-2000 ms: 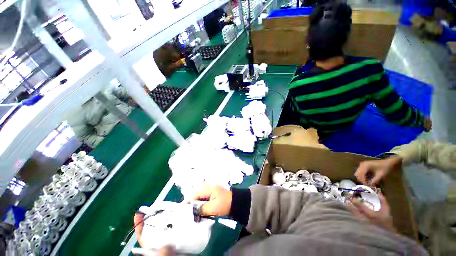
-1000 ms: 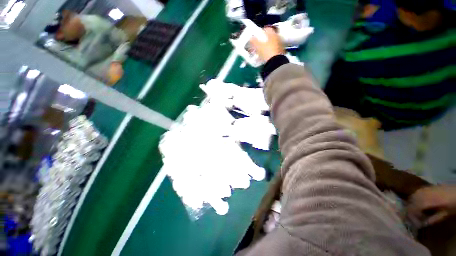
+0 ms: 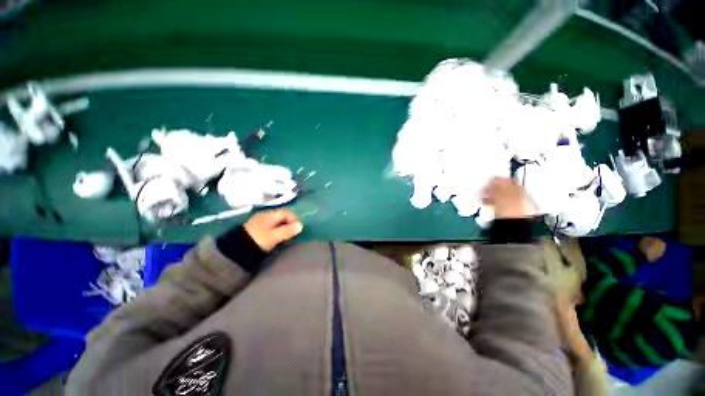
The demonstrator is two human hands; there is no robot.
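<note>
My left hand (image 3: 274, 229) is at the bench's near edge, fingers curled, just below a white part-built unit (image 3: 257, 184); nothing shows in it, but the inside of the grip is hidden. More part-built units with thin white antennas (image 3: 223, 216) and wires lie to its left. My right hand (image 3: 506, 199) is blurred, reaching onto white parts between the bright bag of white parts (image 3: 460, 128) and the white housings (image 3: 545, 182). Whether its fingers hold a part cannot be told.
A carton of round white parts (image 3: 447, 278) is below the bench edge. Blue bins (image 3: 54, 286) are at lower left, one with white parts. A black fixture (image 3: 643, 124) is at the far right. Another worker in green-striped clothing (image 3: 638, 309) is at lower right, beside another person's arm (image 3: 568, 298).
The view has swung left and down to the bench in front. My right hand has come back from the units by the fixture to the near pile. My left hand is in view again.
</note>
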